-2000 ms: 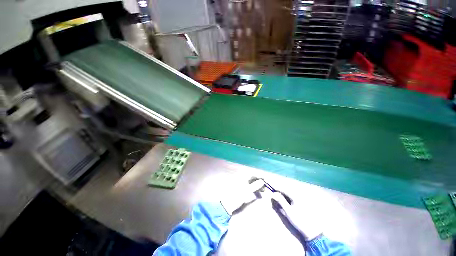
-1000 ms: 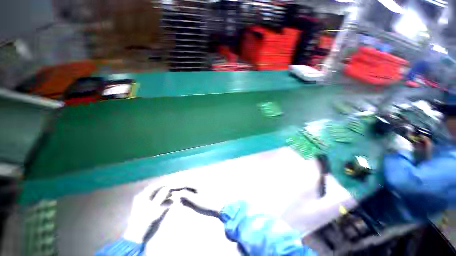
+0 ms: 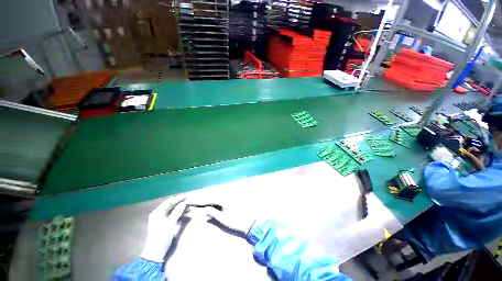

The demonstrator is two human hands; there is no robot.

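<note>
My left hand (image 3: 164,225), in a white glove, holds one end of a thin dark tool (image 3: 202,207), possibly tweezers, above the shiny metal sheet (image 3: 308,203). My right hand (image 3: 227,220) is at the tool's other end. Glare washes out its fingers, so its grip cannot be told. Dark shadows run below both hands. A green circuit board panel (image 3: 55,248) lies on the sheet to the left of my hands.
A green conveyor (image 3: 181,137) runs beyond the bench with a panel (image 3: 304,119) on it. More panels (image 3: 337,160) lie at right, near a black brush-like object (image 3: 364,189) and a tape dispenser (image 3: 404,185). A person in blue (image 3: 462,197) works at far right.
The view has swung right, bringing the person, the panels and the brush-like object into view. My hands stay together around the dark tool and now appear further left in the picture.
</note>
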